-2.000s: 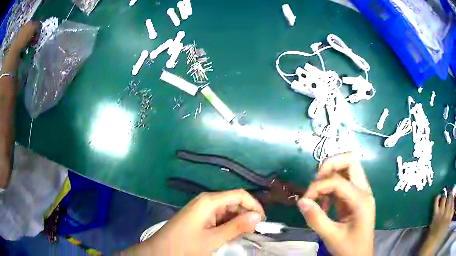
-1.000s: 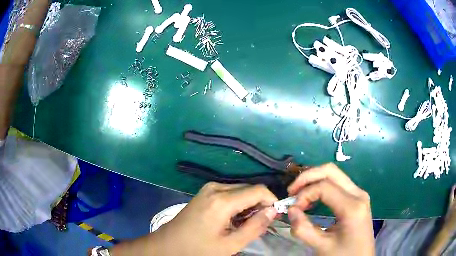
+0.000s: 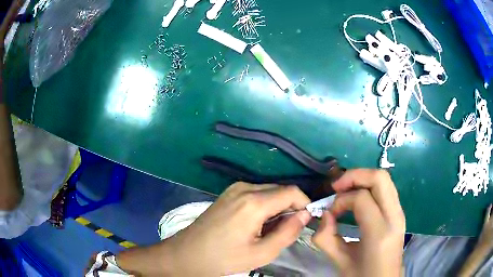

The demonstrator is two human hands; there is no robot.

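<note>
A small white plastic housing (image 3: 321, 205) is held between both hands at the table's near edge. My left hand (image 3: 270, 216) pinches its left end between thumb and forefinger, with a thin cord or wire beside the fingers. My right hand (image 3: 362, 208) pinches its right end between thumb and fingers. The fingertips hide part of the housing, so its inside cannot be told. Pliers with long dark handles (image 3: 265, 142) lie on the table just beyond the hands, their jaws partly hidden behind my right hand.
White rectangular strips (image 3: 222, 37), metal pins (image 3: 247, 19) and small metal clips (image 3: 175, 62) lie left of centre. Tangled white cord assemblies (image 3: 399, 92) lie right, with a small white parts pile (image 3: 475, 170) beyond. A clear bag (image 3: 62, 40) and another person's arm (image 3: 8, 157) are at left.
The right hand has come in to the housing and now grips it together with the left hand. The view has shifted, so the table items sit higher and further right.
</note>
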